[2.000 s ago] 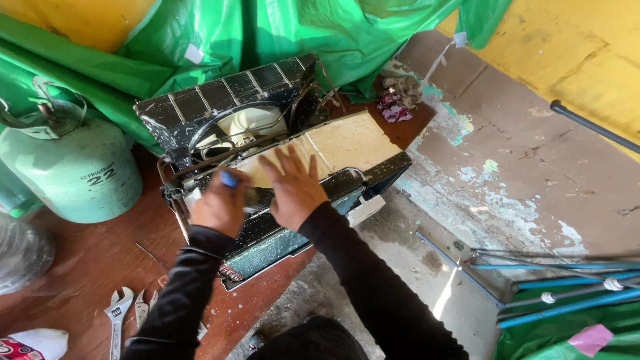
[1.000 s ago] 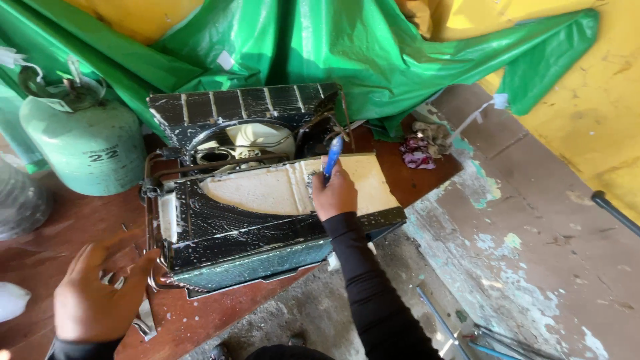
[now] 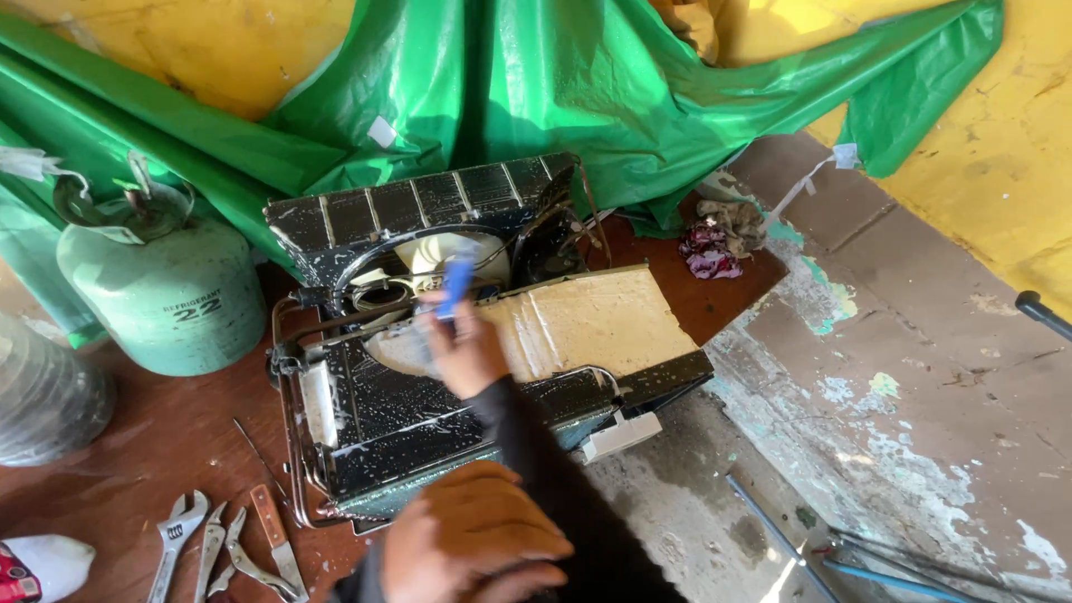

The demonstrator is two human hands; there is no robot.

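My right hand (image 3: 465, 343) grips a blue-handled tool (image 3: 456, 285), blurred; its kind cannot be told, and its working end is hidden. It is over the pale foam panel (image 3: 595, 322) on top of a black, wet-speckled air conditioner chassis (image 3: 394, 419). Nearer the camera, my left hand (image 3: 477, 532) is in front of the chassis's near edge, fingers bent, with nothing visible in it. Copper pipes (image 3: 293, 419) run along the chassis's left end. Behind the panel, a round opening shows a white fan part (image 3: 444, 255).
A refrigerant cylinder (image 3: 167, 285) stands at left. An adjustable wrench (image 3: 178, 536), locking pliers (image 3: 247, 561) and a wooden-handled putty knife (image 3: 276, 536) lie front left on the red tabletop. Crumpled rags (image 3: 720, 239) lie at the back right. Green plastic sheeting (image 3: 536, 109) hangs behind.
My right hand with the blue-handled tool has moved left along the foam panel. My left hand has moved from the left side to the front of the chassis.
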